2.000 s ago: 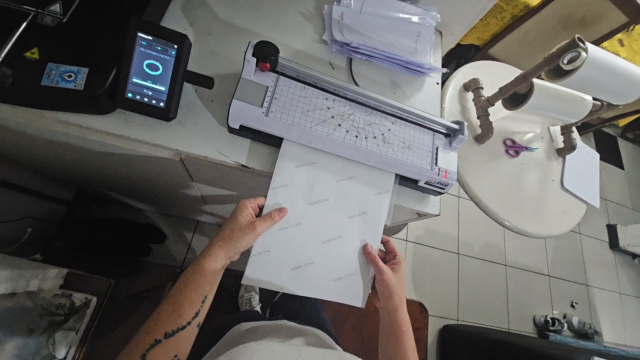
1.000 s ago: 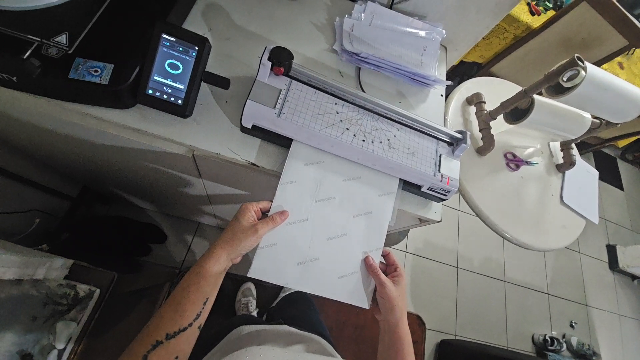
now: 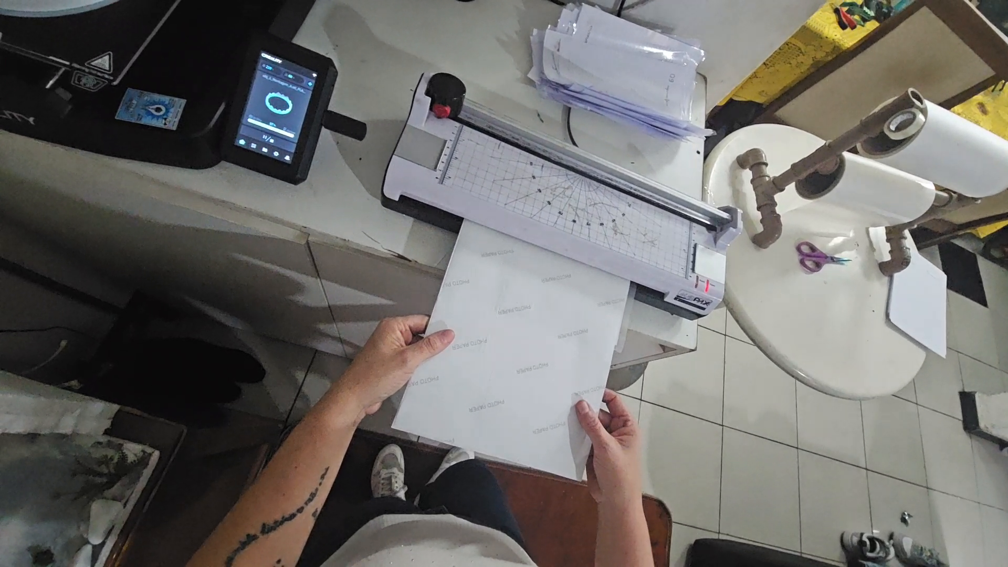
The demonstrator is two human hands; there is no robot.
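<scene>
A white sheet of photo paper (image 3: 512,346), with repeated grey print on its face, is held between both hands. My left hand (image 3: 394,354) pinches its left edge, thumb on top. My right hand (image 3: 610,433) grips the lower right edge, thumb also on top. The sheet's far end meets the near edge of a rotary paper trimmer (image 3: 559,197) with a gridded bed; whether it runs beneath the trimmer is hidden. The trimmer's black and red cutting head (image 3: 445,96) sits at the left end of its rail.
A black machine's touchscreen (image 3: 276,106) stands left of the trimmer. Plastic-sleeved papers (image 3: 618,67) lie behind it. On the right, a round white table (image 3: 819,331) bears purple scissors (image 3: 817,257), brown pipes (image 3: 819,161) and white rolls (image 3: 866,187). A brown seat (image 3: 583,512) is below.
Both hands keep their hold on the sheet, which stays at the trimmer's near edge. The view has shifted slightly.
</scene>
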